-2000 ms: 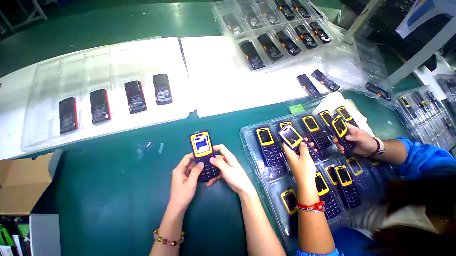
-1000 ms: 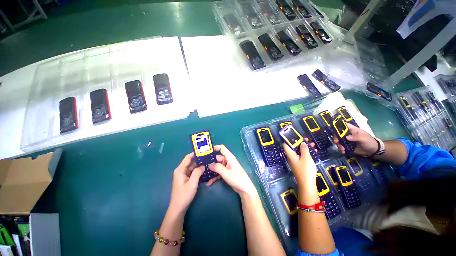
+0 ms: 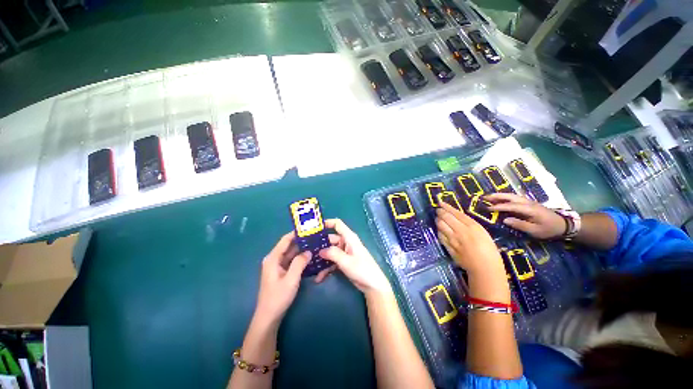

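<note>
A keypad phone (image 3: 308,218) with a yellow frame and a lit, whitish-blue screen is held upright above the green mat. My left hand (image 3: 281,270) holds its lower left side, with the thumb by the keypad. My right hand (image 3: 348,260) holds its lower right side, with the thumb on the keypad. Both hands are bare. The fingers behind the phone are mostly hidden.
A clear tray (image 3: 378,199) of yellow-framed phones lies at right, under a co-worker's hands (image 3: 473,237). At left, red-edged black phones (image 3: 150,162) sit in a tray on the white surface. A far tray (image 3: 334,30) holds dark phones. An open cardboard box (image 3: 38,277) is lower left.
The co-worker's hands have moved together over the tray, and the lit phone in one of them is no longer seen. My hands and phone have barely moved; my right thumb sits a little lower than at first.
</note>
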